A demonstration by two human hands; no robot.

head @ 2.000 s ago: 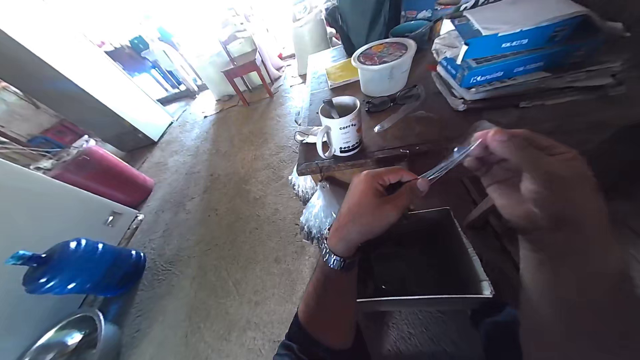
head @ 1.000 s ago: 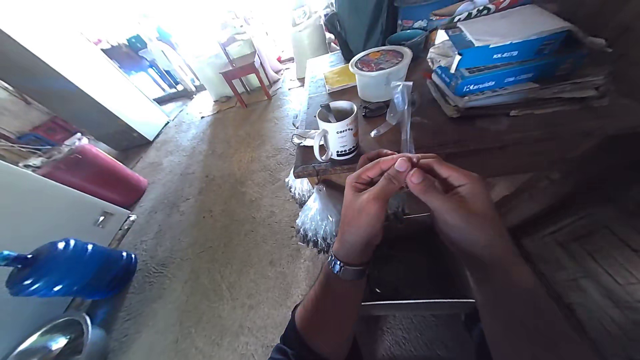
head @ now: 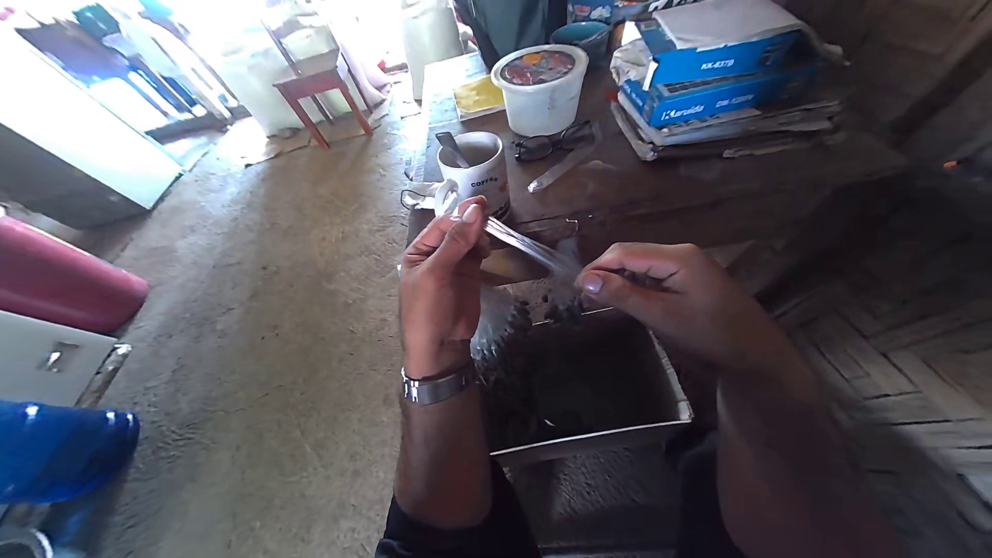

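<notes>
Between my two hands stretches a narrow clear plastic strip or small bag (head: 528,245). My left hand (head: 449,271), with a metal watch at the wrist, pinches its upper left end in front of a white coffee mug (head: 482,182) that holds a spoon. My right hand (head: 655,287) pinches the other end, lower and to the right. Below both hands lies a shallow open box (head: 593,446) with a dark inside. Bundles of clear plastic with dark ends (head: 500,325) hang at the table's edge, partly hidden by my left hand.
On the wooden table (head: 659,194) are eyeglasses (head: 552,144), a clear plastic tube or wrapper (head: 562,167), a lidded white tub (head: 541,97), a yellow packet (head: 478,98) and stacked blue boxes (head: 709,85). A red chair (head: 322,85) and a blue water bottle (head: 66,449) stand off left.
My hands were together a second ago and are now apart, with the clear plastic drawn out between them. The clear piece that stood up above my fingers no longer does.
</notes>
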